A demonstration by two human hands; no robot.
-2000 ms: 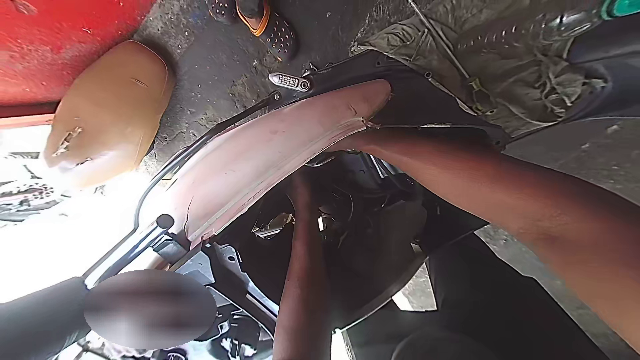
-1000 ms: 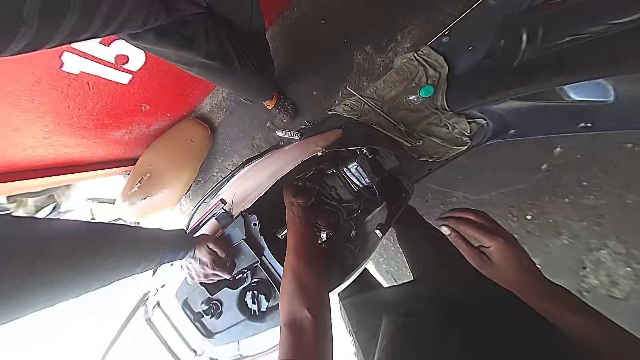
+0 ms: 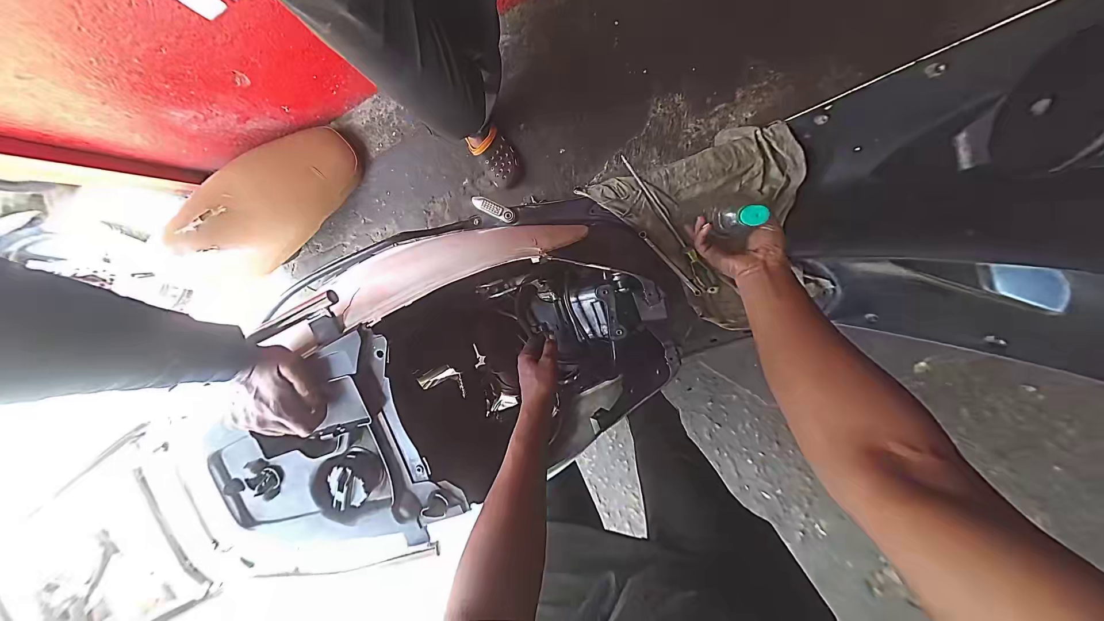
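Note:
My left hand (image 3: 538,371) reaches into the open seat bay of a motor scooter, its fingertips at a dark hose or part beside the engine (image 3: 591,312); whether they grip it is unclear. My right hand (image 3: 743,250) is around a clear plastic bottle (image 3: 727,221) with a green cap (image 3: 754,215), above a drab cloth (image 3: 772,159) on the scooter's floorboard area. Long thin metal tools (image 3: 651,194) lie on that cloth. A faded pink side panel (image 3: 431,264) borders the bay on its far side.
A co-worker's hand (image 3: 280,392) rests by the fuel tank (image 3: 302,487) at the scooter's rear. A person's foot in a dark clog (image 3: 500,159) stands beyond the footpeg (image 3: 493,208). A torn tan seat (image 3: 267,198) leans near a red wall (image 3: 190,78).
My right hand has moved from beside the scooter to the bottle on the cloth and taken hold of it. My left hand stays in the bay, now nearer the engine.

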